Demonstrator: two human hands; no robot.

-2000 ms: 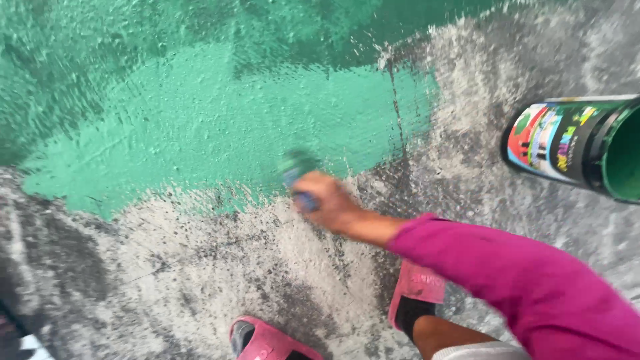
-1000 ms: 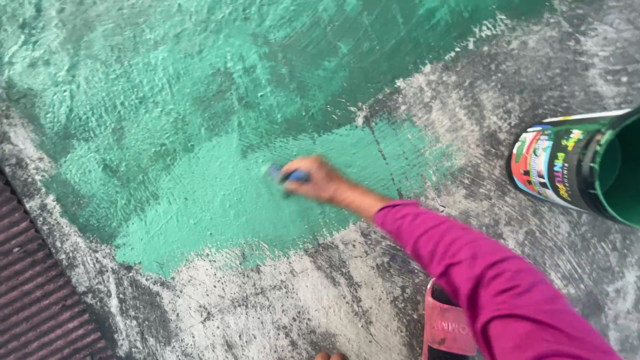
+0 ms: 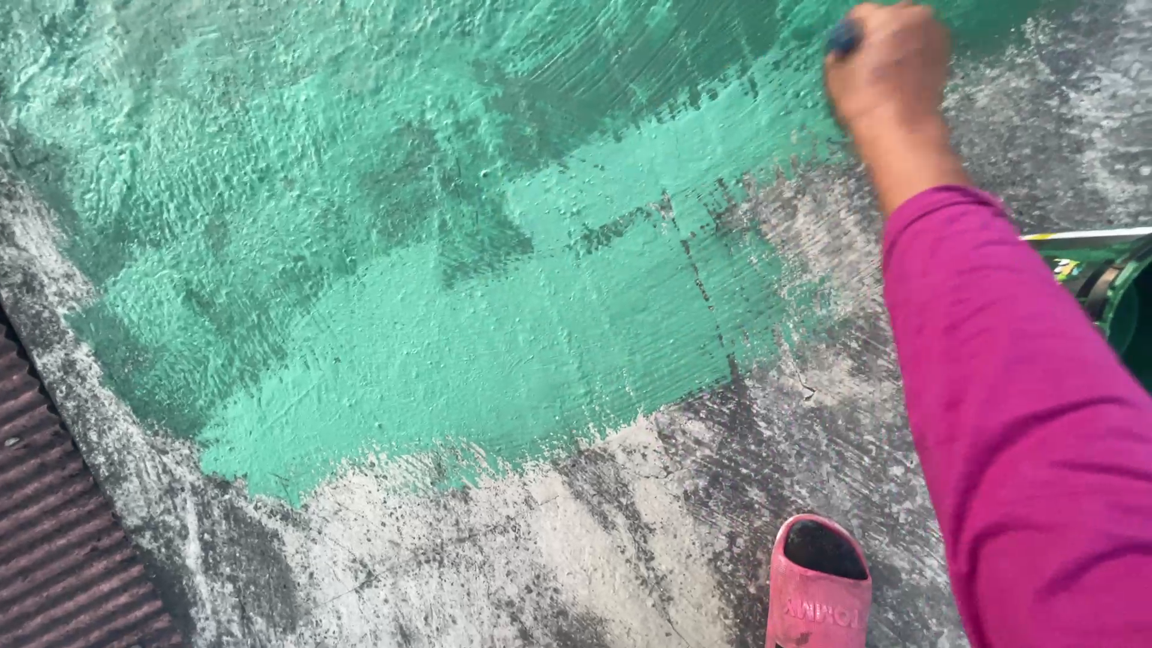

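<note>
My right hand (image 3: 891,67), in a magenta sleeve, is at the upper right, closed around the blue handle of a paintbrush (image 3: 844,38); the bristles are hidden by the hand or out of frame. Beneath and around the hand lies green paint (image 3: 468,342) on the rough concrete surface, wet-looking and lighter in a band across the middle. At the right edge, partly behind my sleeve, a paint bucket (image 3: 1093,270) shows its rim and green inside. My left hand is out of view.
Bare, mottled grey concrete (image 3: 576,531) runs along the lower side of the paint. A corrugated metal sheet (image 3: 67,522) borders the lower left. One pink slide sandal (image 3: 819,585) stands at the bottom right, and a dark crack crosses the paint's lower right part.
My right hand has moved with the brush from the middle of the painted area to the upper right. A fresh light green strip shows above the earlier band.
</note>
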